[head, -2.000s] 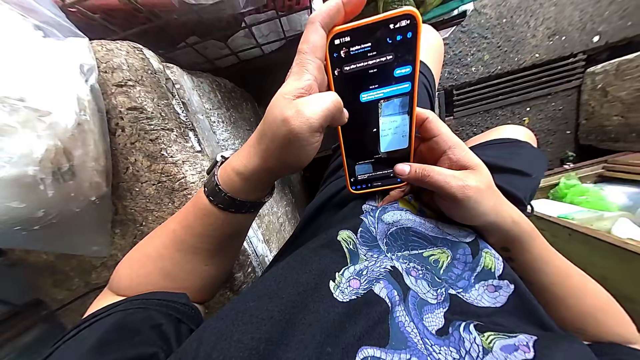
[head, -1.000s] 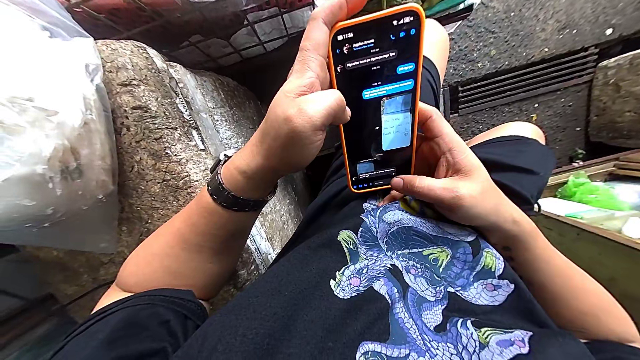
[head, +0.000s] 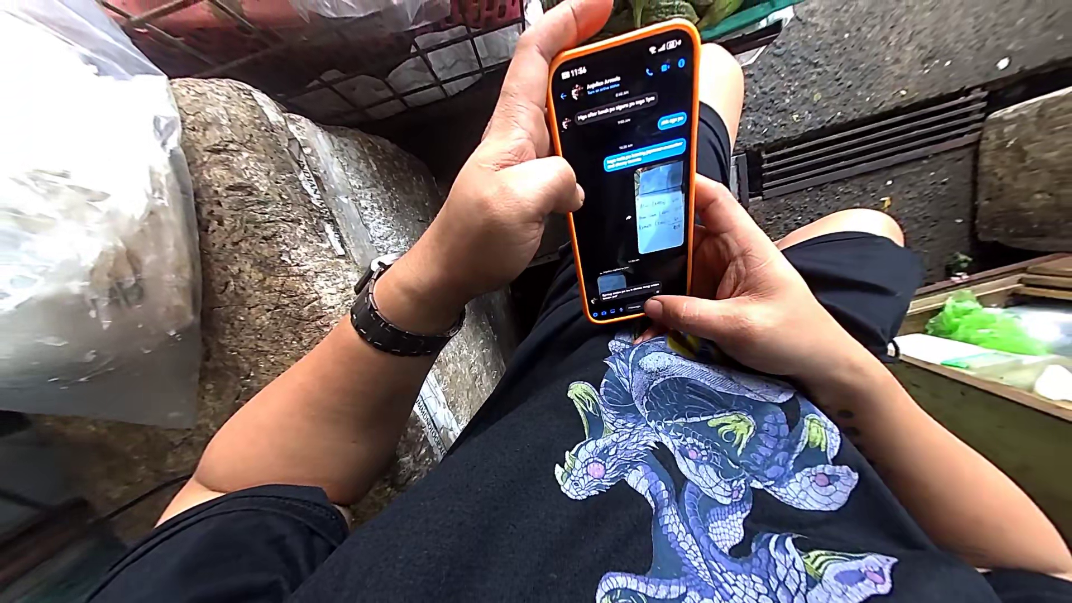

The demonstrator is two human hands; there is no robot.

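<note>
A smartphone in an orange case [head: 624, 176] is upright above my lap, its lit screen showing a chat with text bubbles and a picture. My left hand [head: 523, 167] grips it along the left edge, index finger reaching up behind the top corner and thumb bent at the side. Around the lower right corner is my right hand [head: 745, 293], with its thumb on the bottom of the screen and the other fingers partly hidden behind the case. A black wristwatch [head: 402, 322] is on my left wrist. Below the phone lies my dark shirt with a printed dragon design [head: 695, 452].
Left of me stand a large wrapped bundle [head: 260, 193] and a clear plastic bag [head: 84, 251] with pale contents. A red plastic crate [head: 377, 42] is beyond them. At right, a wooden box [head: 988, 394] holds a green plastic bag [head: 980, 322]. A floor grate [head: 871, 155] lies ahead.
My right thumb has moved slightly left and down, from the screen's lower right to its bottom edge. My left hand keeps its hold on the phone.
</note>
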